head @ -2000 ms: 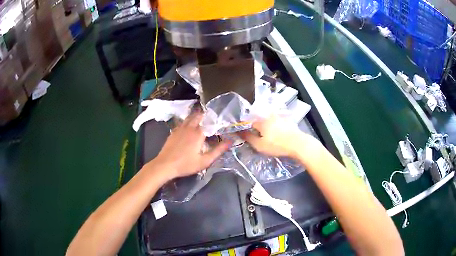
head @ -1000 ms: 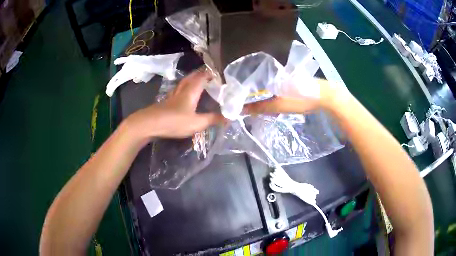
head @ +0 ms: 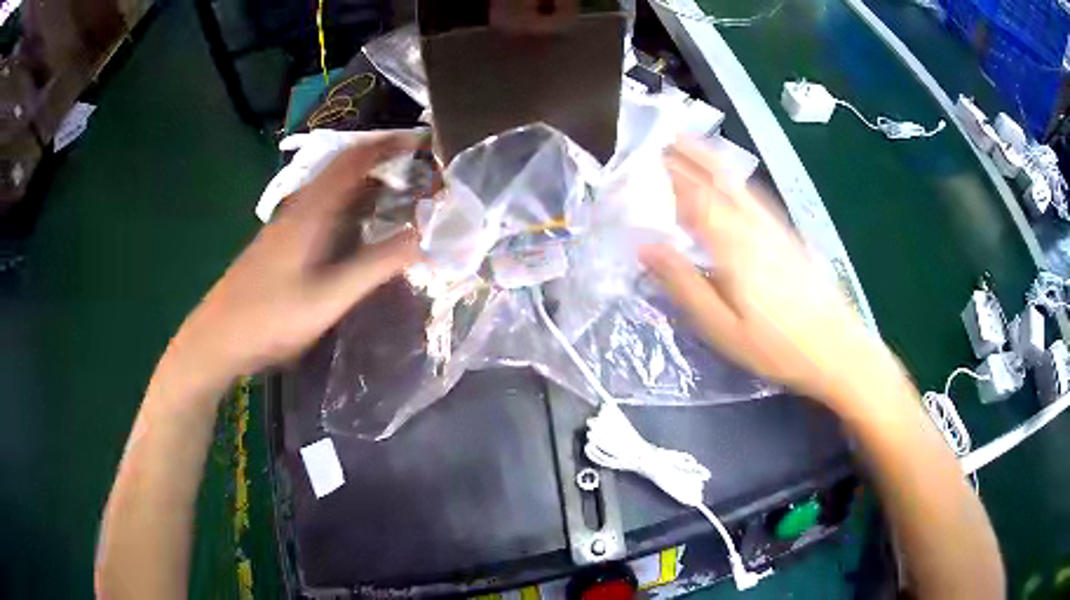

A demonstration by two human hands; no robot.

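Note:
A white power adapter (head: 528, 265) sits in the clear plastic film (head: 405, 373) below the grey-brown metal horn (head: 522, 88). Its white cord (head: 645, 455) runs toward the front of the black machine base (head: 469, 469), bundled midway, with the plug end at the front edge. My left hand (head: 311, 252) is blurred, left of the adapter, fingers apart and holding nothing. My right hand (head: 751, 264) is to the right of the adapter, thumb and fingers apart, also holding nothing. The film partly hides the adapter and what lies under it.
A red button (head: 602, 583) and a green button (head: 798, 519) are at the base's front. A white glove-like cloth (head: 307, 158) lies at the left, partly behind my left hand. A white label (head: 322, 466) lies on the base. A green conveyor (head: 903, 223) at right carries several adapters.
Both hands have come away from the adapter and moved apart, left hand to the left and right hand to the right. The adapter stays in the film under the horn.

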